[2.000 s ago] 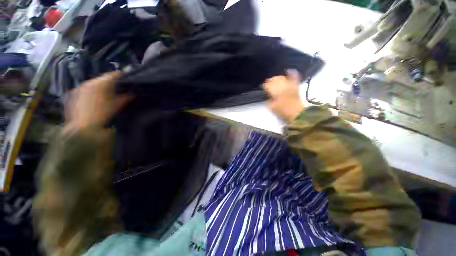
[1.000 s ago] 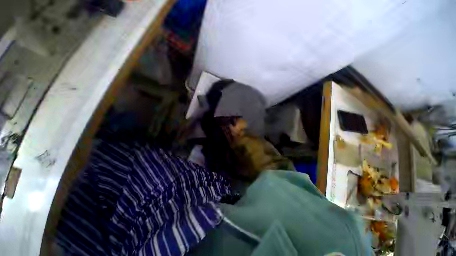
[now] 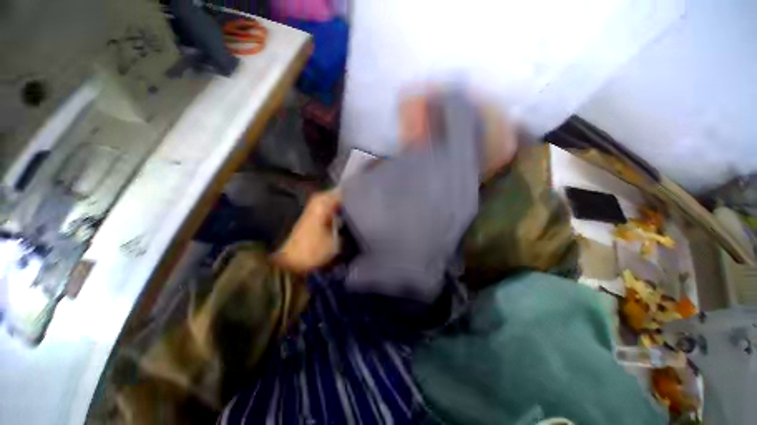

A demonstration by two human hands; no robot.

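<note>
A limp grey cloth piece [image 3: 411,220], blurred by motion, hangs between my two hands above the striped apron on my lap. My left hand [image 3: 314,232] is at its left edge, with the fingers closed on the edge. My right hand [image 3: 456,124] is raised at the cloth's top, strongly blurred, and grips the upper part of the cloth. Dark cloth [image 3: 440,311] lies under the grey piece.
The white machine table [image 3: 158,203] with its wooden edge runs along the left, bearing the cream sewing machine [image 3: 91,50] and orange-red scissors [image 3: 244,36]. A white surface is ahead. At right, a shelf holds a black flat object [image 3: 595,205] and orange and yellow scraps [image 3: 643,303].
My left hand has come into view at the cloth's left edge. My right hand has moved up and forward with the grey cloth, now spread between the hands. The camera view has shifted slightly.
</note>
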